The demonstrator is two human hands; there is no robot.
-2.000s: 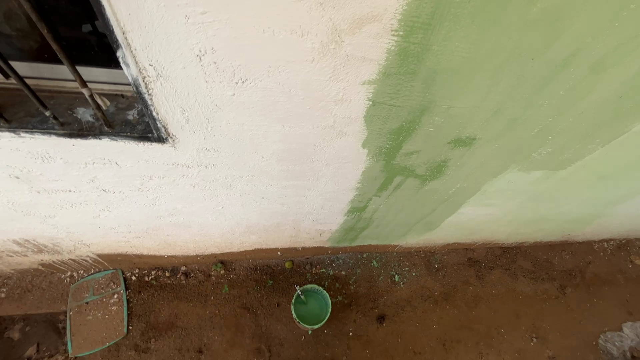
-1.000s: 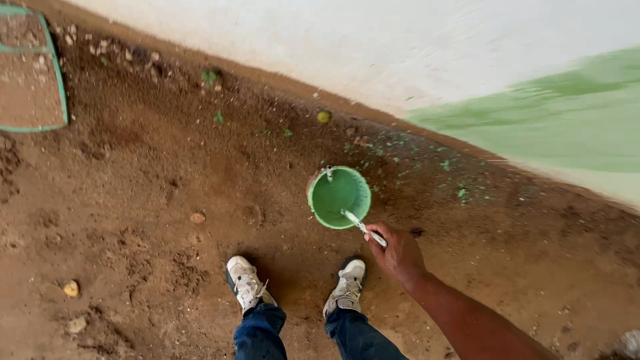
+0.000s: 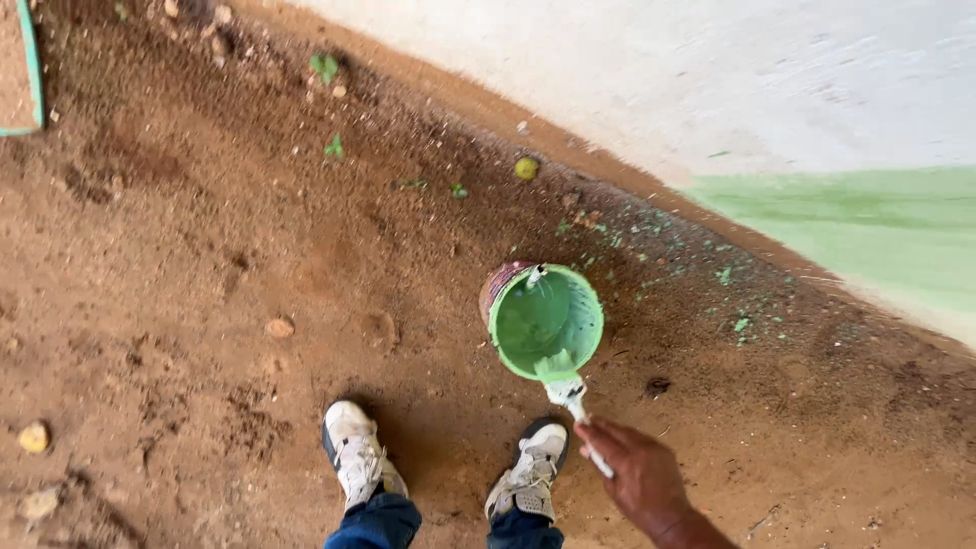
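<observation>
My right hand (image 3: 637, 473) grips the white handle of a paintbrush (image 3: 566, 389). The bristles, coated in light green paint, lie at the near rim of a paint bucket (image 3: 596, 313). Green paint covers the inside of the bucket, and a white stick-like piece (image 3: 536, 276) leans at its far rim. The bucket stands on the bare soil in front of my shoes. My left hand is not in view.
A wall (image 3: 610, 69) runs diagonally across the upper right, off-white with a green painted part (image 3: 877, 221). Green paint drips, small plants and a round yellow-green fruit (image 3: 526, 168) lie along its foot. My shoes (image 3: 354, 450) stand on the soil. A green-edged object (image 3: 34, 69) is at upper left.
The view has swung down from the wall to the ground. My right hand, absent two seconds ago, came in holding the brush in the bucket; the bristles have since moved to the near rim.
</observation>
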